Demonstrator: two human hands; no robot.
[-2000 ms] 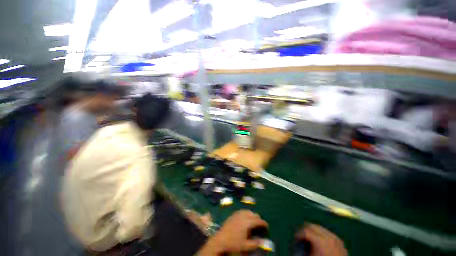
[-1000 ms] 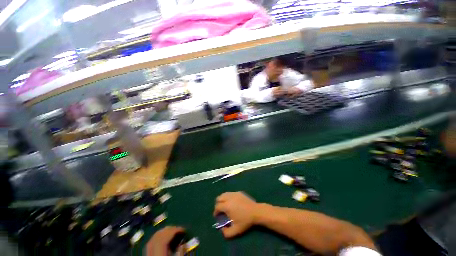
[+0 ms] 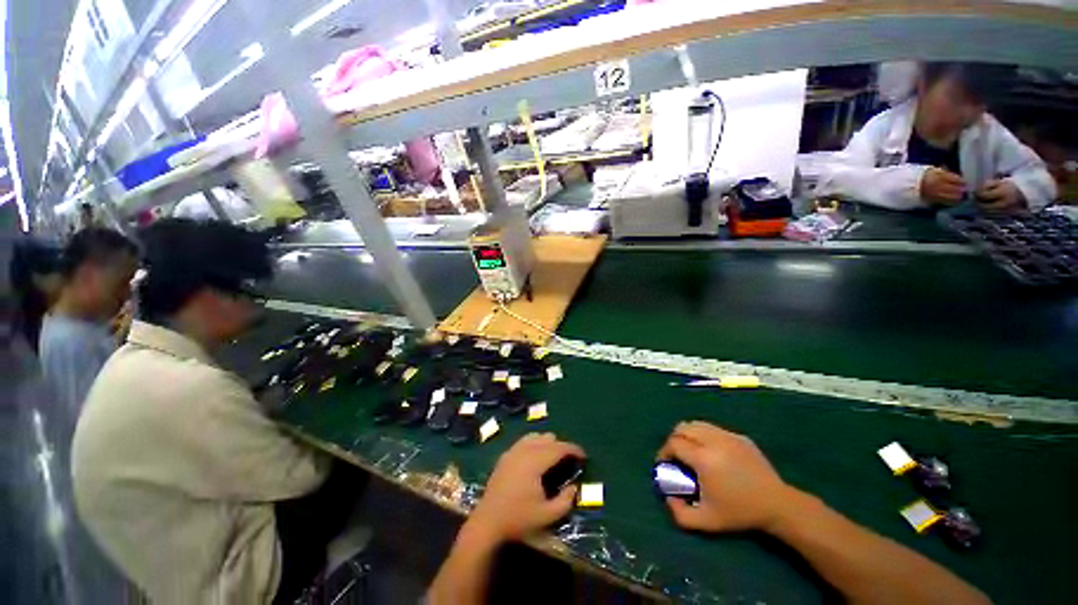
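Observation:
My left hand (image 3: 520,490) holds a small black electronic unit (image 3: 563,474) over the near edge of the green work surface (image 3: 615,414); a white tab with a yellow edge (image 3: 590,495) sticks out beside it. My right hand (image 3: 721,479), a little to the right, is closed around a dark, shiny rounded unit (image 3: 676,479). The two hands are apart. A pile of black units (image 3: 461,396) with white and yellow tabs lies to the left, beyond my left hand. Two more units (image 3: 934,473) with white tabs lie to the right of my right hand.
A power supply (image 3: 497,270) stands on a wooden board (image 3: 567,278). A white strip (image 3: 828,382) runs along the surface, with a yellow-handled thin tool (image 3: 740,382) near it. Coworkers sit at left (image 3: 195,437) and opposite (image 3: 946,148), by a black tray (image 3: 1017,242). Clear film scraps (image 3: 591,546) lie at the near edge.
The view has swung left since one second ago and is sharper. Both hands still hold units. The right-hand pile has left the picture and the left coworker is in view again.

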